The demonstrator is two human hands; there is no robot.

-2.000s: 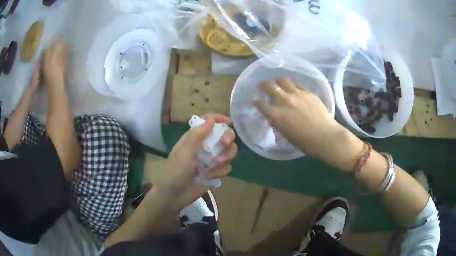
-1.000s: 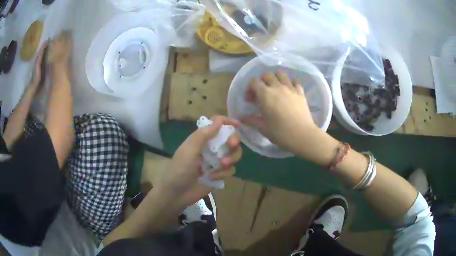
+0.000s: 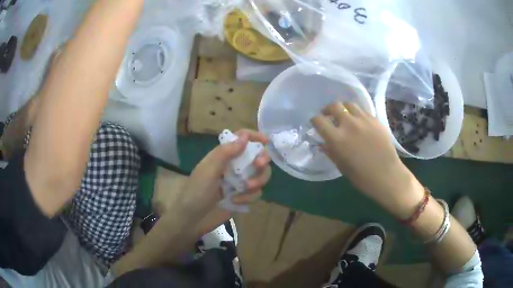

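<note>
My left hand [image 3: 225, 174] is closed around a stack of white triangular plastic pieces [image 3: 244, 158], with ring holes showing at their corners. My right hand [image 3: 351, 135] reaches over the right side of the round translucent parts tub [image 3: 275, 93], its fingers down inside. More white triangular pieces [image 3: 286, 139] lie at the bottom of the tub, left of my fingers. A white piece shows at my right fingertips; I cannot tell whether it is gripped.
A tub of dark parts [image 3: 416, 143] stands right of the parts tub. A clear plastic bag [image 3: 360, 45] overlaps both tubs and a yellow housing [image 3: 247, 42]. A neighbour's arm [image 3: 84, 95] reaches across the left, near a white round housing [image 3: 126, 73]. Papers [image 3: 498, 101] lie far right.
My right hand has moved right in the tub, uncovering the pieces there. My left hand keeps its stack. The neighbour's arm has swung up and forward across the left side.
</note>
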